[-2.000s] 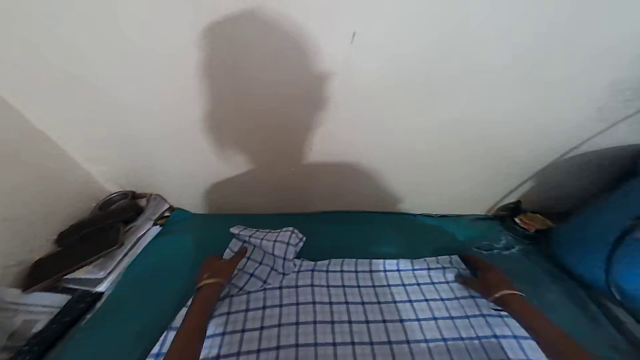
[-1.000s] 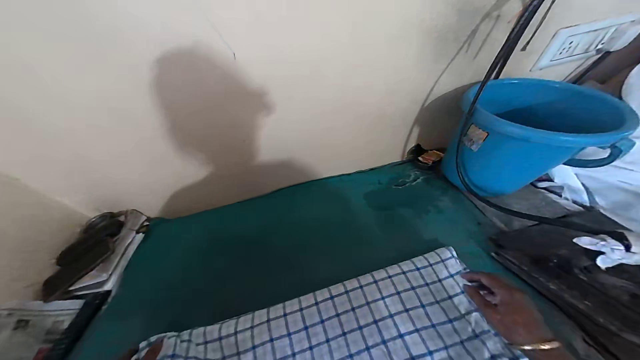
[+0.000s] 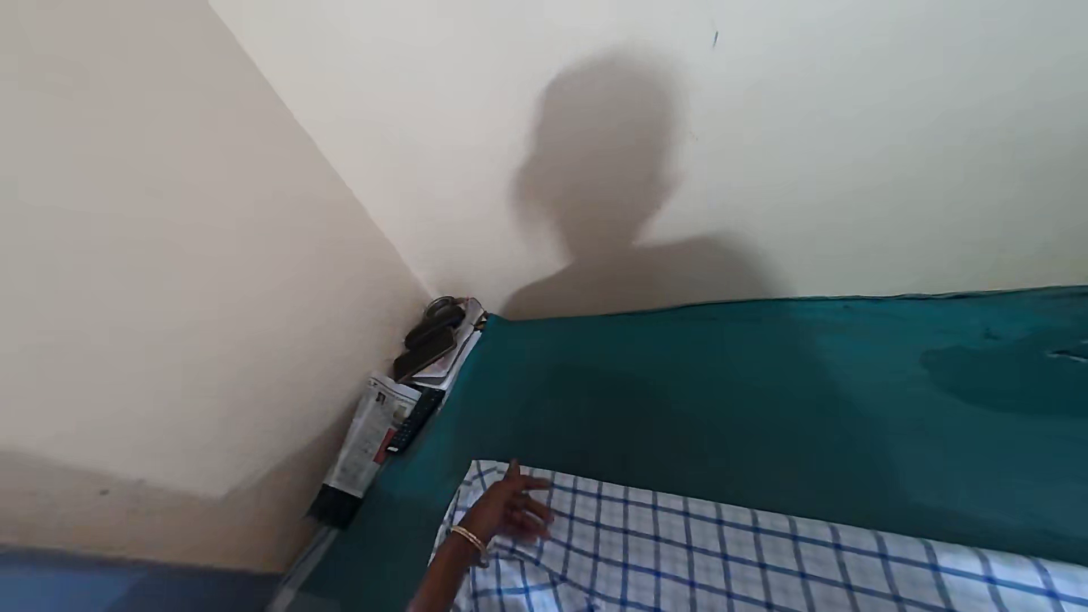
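A white cloth with blue checks (image 3: 680, 544) lies spread on the green-covered table (image 3: 646, 408), running out of the frame at the bottom and the right. My left hand (image 3: 510, 510), with bangles at the wrist, is over the cloth's upper left corner. Its fingers are spread and seem to touch the fabric lightly, with nothing gripped. Small creases show in the cloth below this hand. My right hand is outside the frame.
Along the table's left edge are a dark phone (image 3: 425, 354), a dark case (image 3: 435, 325), a black remote control (image 3: 416, 420), papers (image 3: 450, 365) and a folded newspaper (image 3: 370, 433). Walls (image 3: 850, 153) stand behind and to the left.
The view has swung left, leaving the blue bucket and my right hand out of frame. The cloth's left part, bunched up two seconds ago, now lies mostly flat.
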